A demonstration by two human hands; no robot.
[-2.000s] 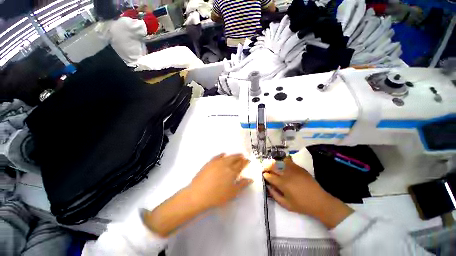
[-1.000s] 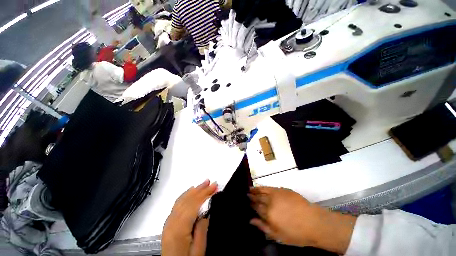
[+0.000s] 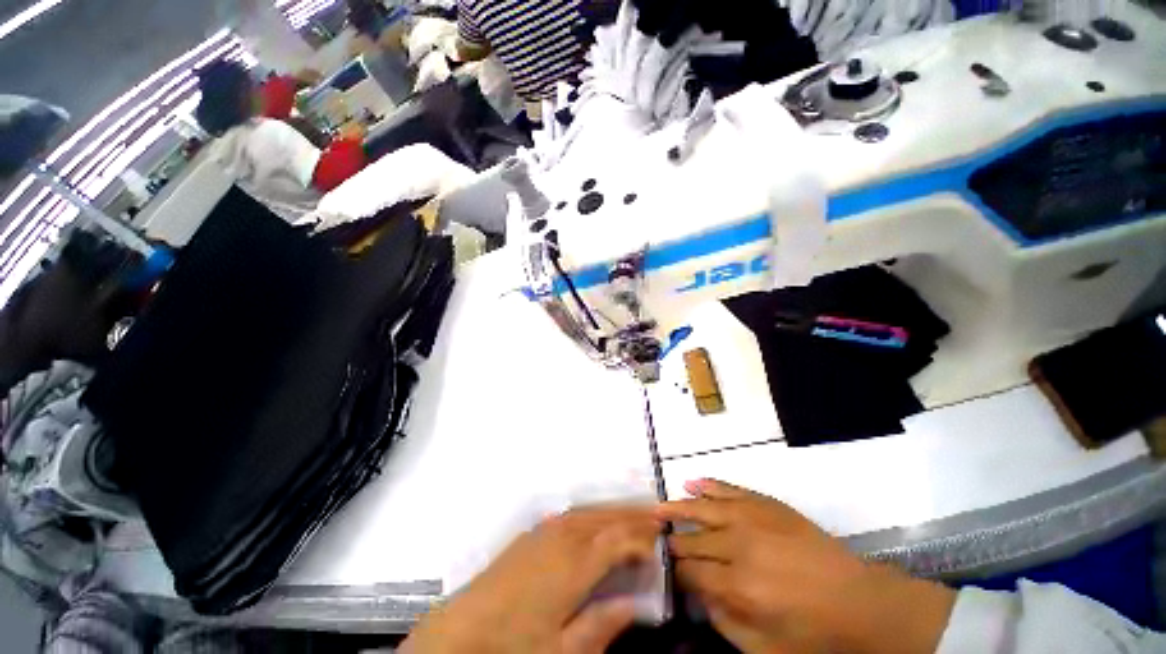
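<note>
A fabric panel lies whitish side up left of the needle. A narrow dark seam edge runs from the presser foot towards me. My left hand is blurred and holds the panel by this edge. My right hand is on the right of the edge, its fingertips touching it beside my left fingers. Some black fabric shows below my hands. The white sewing machine with a blue stripe stands beyond my hands.
A tall stack of black panels stands left. A yellow-brown block is right of the needle. Black scrap carries a slim pink and blue item. A dark phone-like rectangle lies right. White pieces and people are behind.
The panel near the needle, showing a black part a second ago, now shows whitish with a straight dark edge. My left hand has moved right, beside my right fingers. The view has shifted slightly.
</note>
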